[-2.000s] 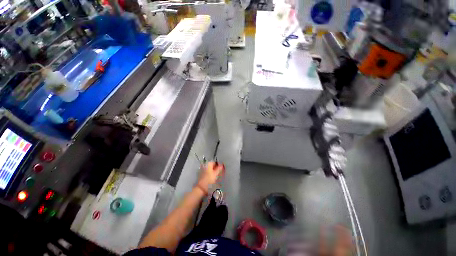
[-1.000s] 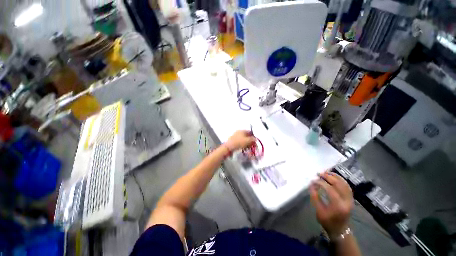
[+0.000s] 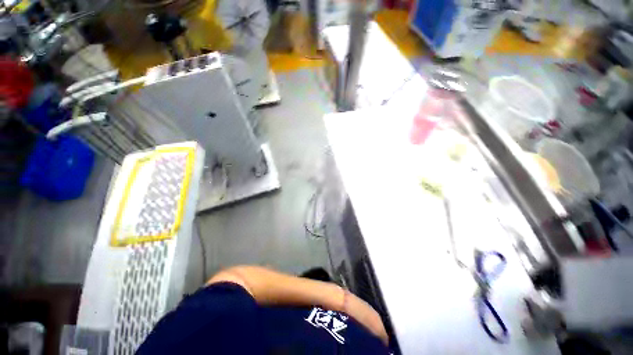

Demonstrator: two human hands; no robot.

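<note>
Neither of my hands shows. My left forearm crosses the bottom of the view below a dark blue sleeve, and the hand is cut off or hidden at the lower edge. My right arm is out of the picture. A white machine top (image 3: 389,201) lies in front of me on the right. Blue-handled scissors (image 3: 490,295) lie on it near its right side. A blurred pink-red thing (image 3: 427,125) is at its far part; I cannot tell what it is.
A white perforated machine cover with a yellow border (image 3: 149,243) stands at left. A white cabinet on a base plate (image 3: 208,118) is behind it. Blue bags (image 3: 61,166) are far left. White round tubs (image 3: 522,104) stand beyond the machine top. Grey floor (image 3: 239,229) runs between the machines.
The view has swung and moved along the machine top, so the scissors now appear nearer. Both hands, the red ring and the round-logo panel have left the view.
</note>
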